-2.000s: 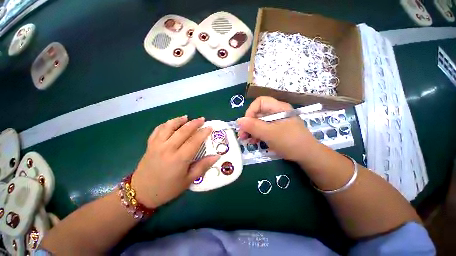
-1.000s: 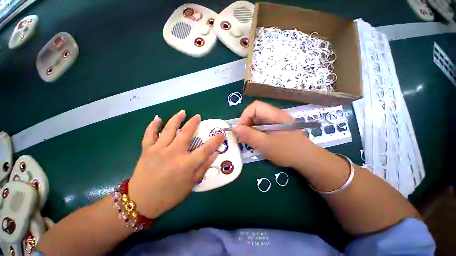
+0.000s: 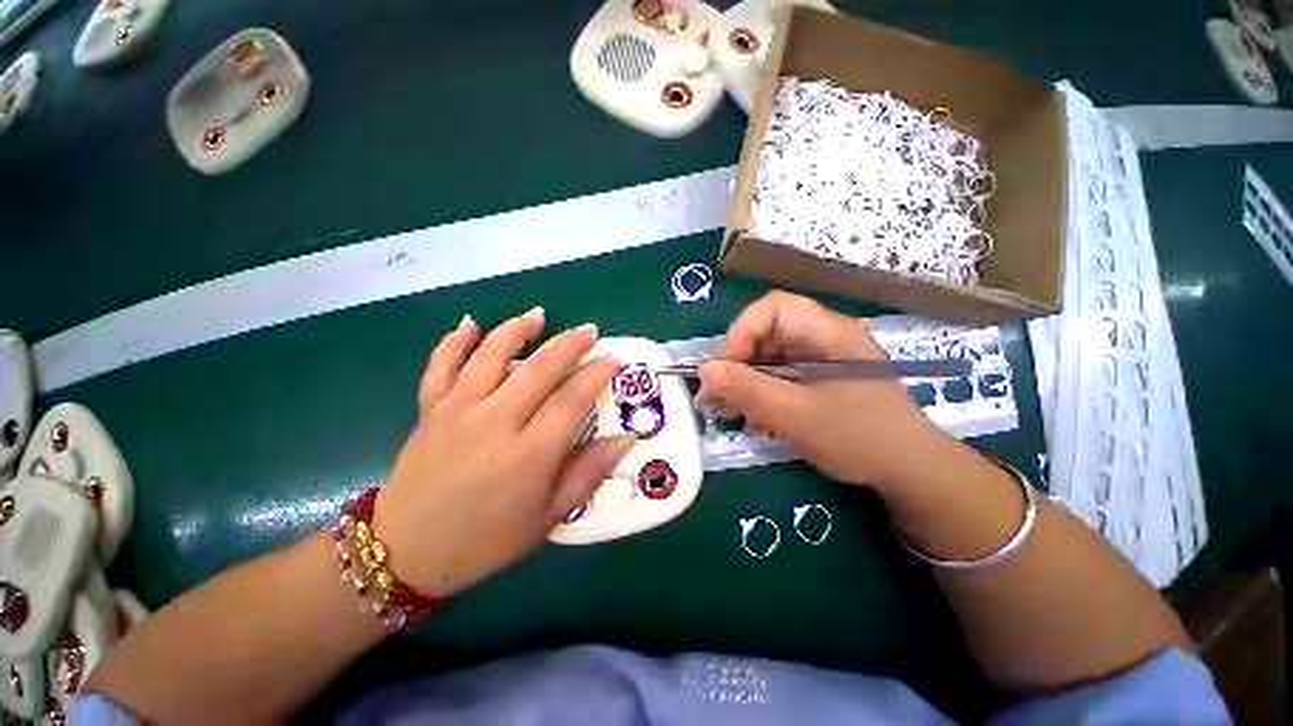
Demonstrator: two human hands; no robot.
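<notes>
A cream front cover (image 3: 620,512) lies flat on the dark green bench in front of me, its grille mostly hidden under my fingers. My left hand (image 3: 496,440) rests over the cover's left side, fingers spread, and steadies it. My right hand (image 3: 801,383) holds slim tweezers (image 3: 865,369) like a pen. Their tip is at the top right of the cover, by the oblong recess (image 3: 637,383). A round detail (image 3: 657,479) shows at the cover's lower right. Whether the tips hold a piece is too small to tell. A die-cut sheet (image 3: 991,413) lies partly under my right hand.
An open cardboard box (image 3: 1042,255) full of white rings (image 3: 865,185) stands behind my right hand. Loose rings (image 3: 760,535) lie at front right and one ring (image 3: 692,282) behind the cover. Spare die-cut sheets (image 3: 1120,369) lie at right. Stacked covers (image 3: 50,525) are at left, more covers (image 3: 645,64) beyond.
The far covers have shifted right in view, as has the box slightly. My left hand's fingers have spread since the oldest frame. The tweezers have swung to nearly level, tip still at the cover.
</notes>
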